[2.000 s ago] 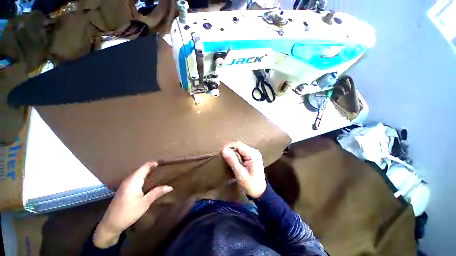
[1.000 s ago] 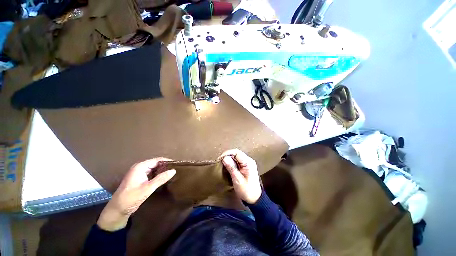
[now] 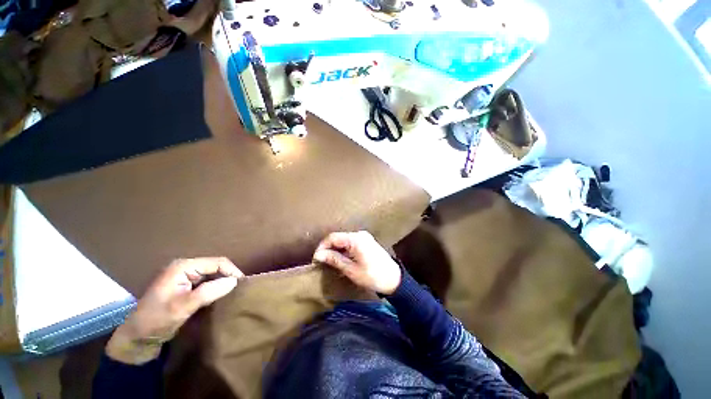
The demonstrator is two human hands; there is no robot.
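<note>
A large brown panel [image 3: 179, 203] lies on the white table and hangs over its front edge towards my lap. A black tapering piece [image 3: 117, 117] lies on its upper left. My left hand [image 3: 175, 300] and my right hand [image 3: 360, 261] pinch the panel's edge between thumb and fingers, with a short straight stretch of edge between them. The white and blue sewing machine [image 3: 335, 54] stands behind. Its lit presser foot [image 3: 273, 142] is over the panel, well above my hands in the view.
Black-handled scissors [image 3: 383, 123] lie right of the needle. A slim red and dark tool [image 3: 470, 160] lies near the table's right edge. White scraps [image 3: 553, 191] are heaped at the right. Brown pieces [image 3: 70, 58] are heaped at the far left. More brown cloth [image 3: 530, 288] hangs at lower right.
The view has shifted, so the machine sits further left and higher. My hands have drawn the pinched edge straighter, and the cloth below it now hangs flatter and wider towards my lap.
</note>
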